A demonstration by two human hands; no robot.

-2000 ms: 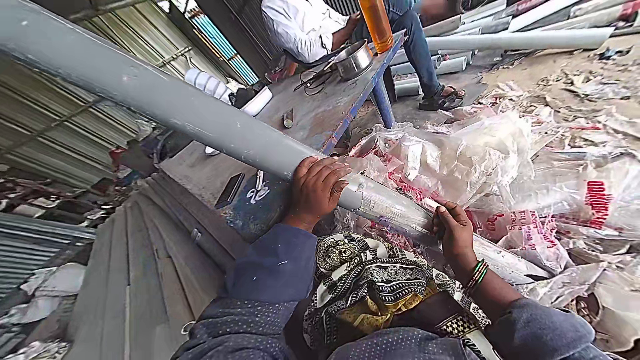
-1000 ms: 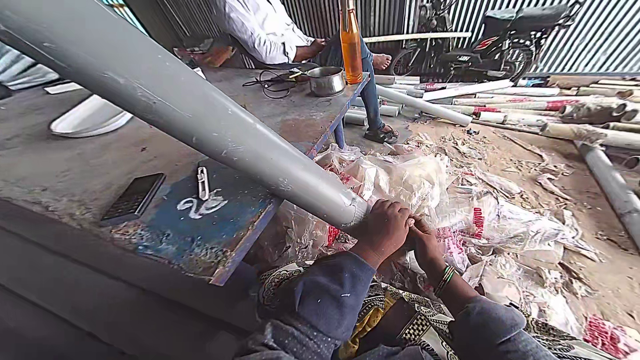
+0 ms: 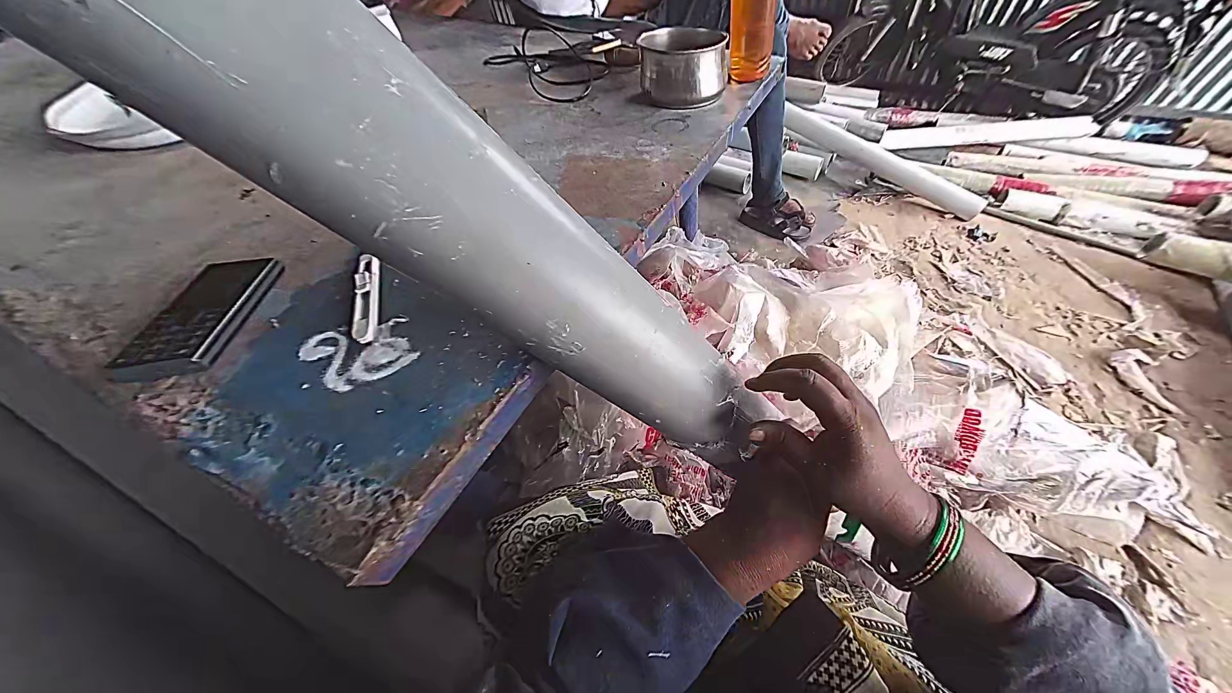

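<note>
A long grey plastic pipe (image 3: 462, 202) slants from the upper left down to my hands, passing over the corner of a worn table. At its lower end my left hand (image 3: 770, 510) is close against the pipe's rim; its fingers are largely hidden behind my other hand. My right hand (image 3: 847, 443), with green and dark bangles at the wrist, is bent over the same end, thumb and fingers near the rim. Whether either hand grips the pipe cannot be told. Crumpled clear plastic wrapping (image 3: 799, 308) with red print lies just beyond the hands.
On the worn table (image 3: 597, 192) are a calculator (image 3: 197, 313), a white utility knife (image 3: 366, 298), a metal pot (image 3: 683, 67), black cables and an orange bottle (image 3: 751, 38). A person's legs show behind it. Pipes (image 3: 1059, 173) and a motorcycle (image 3: 1020, 58) are at the back right.
Two seconds ago my hands were apart, with my right hand on a wrapped length beyond the pipe's end. Now both are together at the end. The view has turned and come closer to the table.
</note>
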